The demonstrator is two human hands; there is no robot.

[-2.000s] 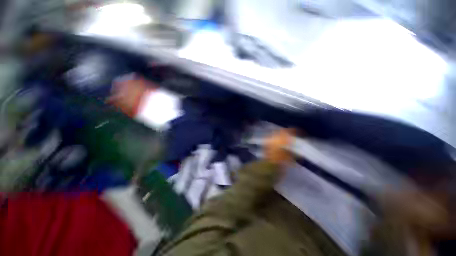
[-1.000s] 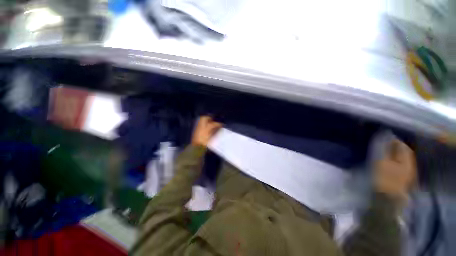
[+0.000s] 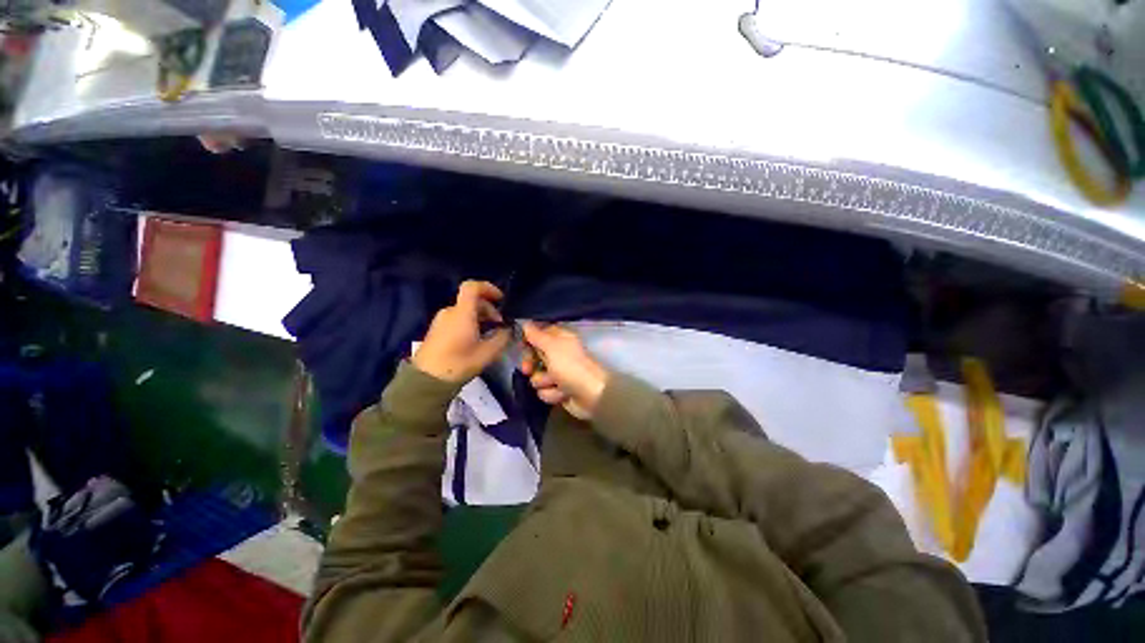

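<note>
My left hand (image 3: 460,334) pinches the edge of navy-and-white cloth pieces (image 3: 492,452), which hang below it. My right hand (image 3: 565,369) is close to my left fingertips, closed on a small dark tool (image 3: 537,359), perhaps thread snips, mostly hidden in the fist. A long white piece with a navy edge (image 3: 766,392) stretches right from the hands, partly under my right sleeve. Navy panels (image 3: 753,283) lie behind it below the table edge, and a navy heap (image 3: 358,320) is left of my left hand. The exact cutting point is too small to tell.
White table (image 3: 854,107) with a printed measuring tape runs across the front. On it are light grey panels with navy edges (image 3: 490,28) and yellow-green-handled scissors (image 3: 1090,148). Yellow strips (image 3: 961,471) and grey cloth (image 3: 1067,502) lie right. A red-framed piece (image 3: 180,268) is left; blue crate (image 3: 207,515) lower left.
My hands were wide apart along the white piece; now they are together near its left end. The right hand has moved far left. The view has steadied and yellow strips now show at right.
</note>
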